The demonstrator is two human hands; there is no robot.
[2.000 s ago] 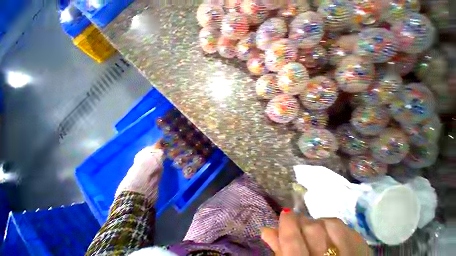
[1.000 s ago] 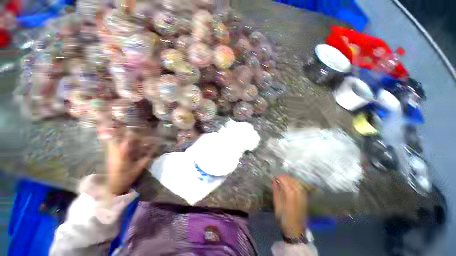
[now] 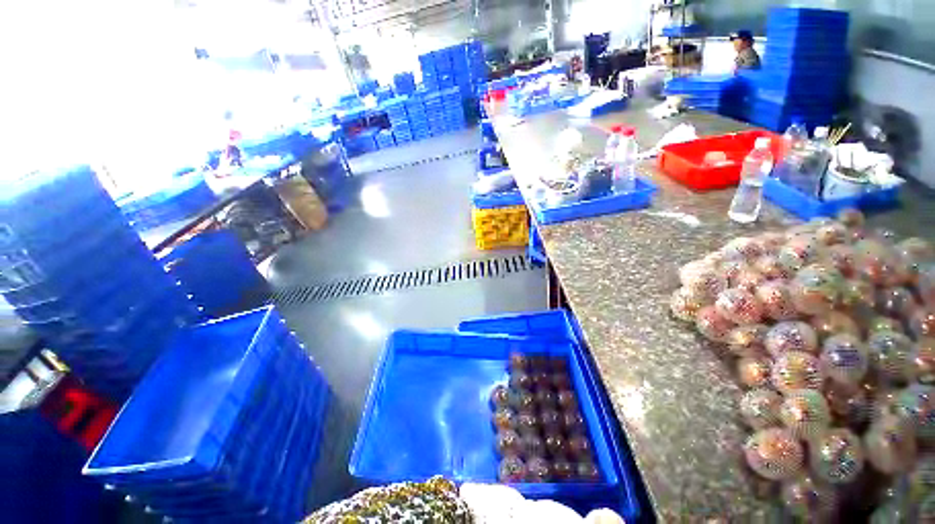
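A large heap of translucent patterned balls (image 3: 795, 370) lies on the speckled bench (image 3: 625, 297) at the right. Darker balls (image 3: 543, 420) stand in close rows in the right part of the blue tray (image 3: 436, 404) beside the bench, below its edge. A plaid sleeve and pale cuff of my left arm enter at the bottom edge. My left hand (image 3: 603, 517) is at most a sliver at the frame's edge, and its fingers are hidden. My right hand is out of the picture.
Stacked blue crates (image 3: 220, 394) stand on the floor at left. A yellow crate (image 3: 500, 227) is under the bench. A red tray (image 3: 707, 162), clear bottles (image 3: 751, 182) and a small blue tray (image 3: 595, 208) are on the bench. A person (image 3: 745, 51) is far back.
The view has swung left and up from the bench to the tray and the workshop. The white cloth, the cup and my right hand have left the picture. My left hand has moved from the balls to the bottom edge.
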